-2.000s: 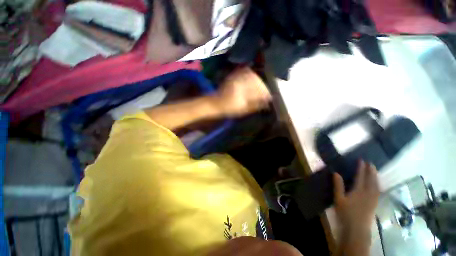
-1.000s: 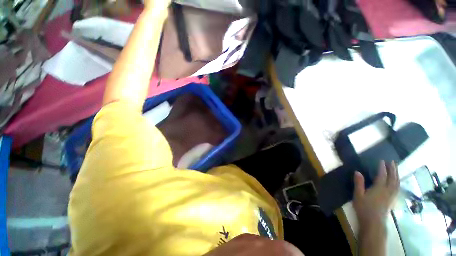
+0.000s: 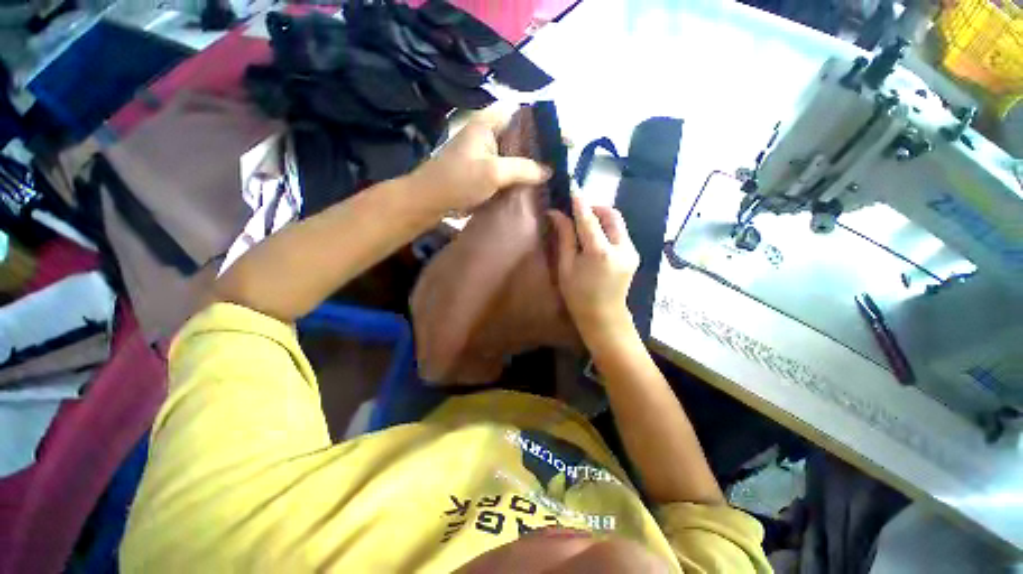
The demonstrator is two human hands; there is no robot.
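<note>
A mauve panel (image 3: 494, 269) with a black strip (image 3: 551, 155) along its upper edge hangs between my hands at the table's left edge. My left hand (image 3: 477, 168) grips the panel beside the strip. My right hand (image 3: 595, 264) holds the strip's lower part, with the fingers over it. A black edge piece (image 3: 653, 185) with a curved black band lies on the white table behind my right hand, partly hidden by it.
The sewing machine (image 3: 875, 168) stands at the right, with its needle area left of the head. Thread snips (image 3: 886, 339) lie near its base. Black cut pieces (image 3: 370, 67) are heaped at upper left. A blue bin (image 3: 387, 325) is below my left arm. Mauve panels (image 3: 168, 179) lie at left.
My left hand has come from the pile at the left to the table with a mauve panel. My right hand has moved off the black piece onto this panel. The view has turned right.
</note>
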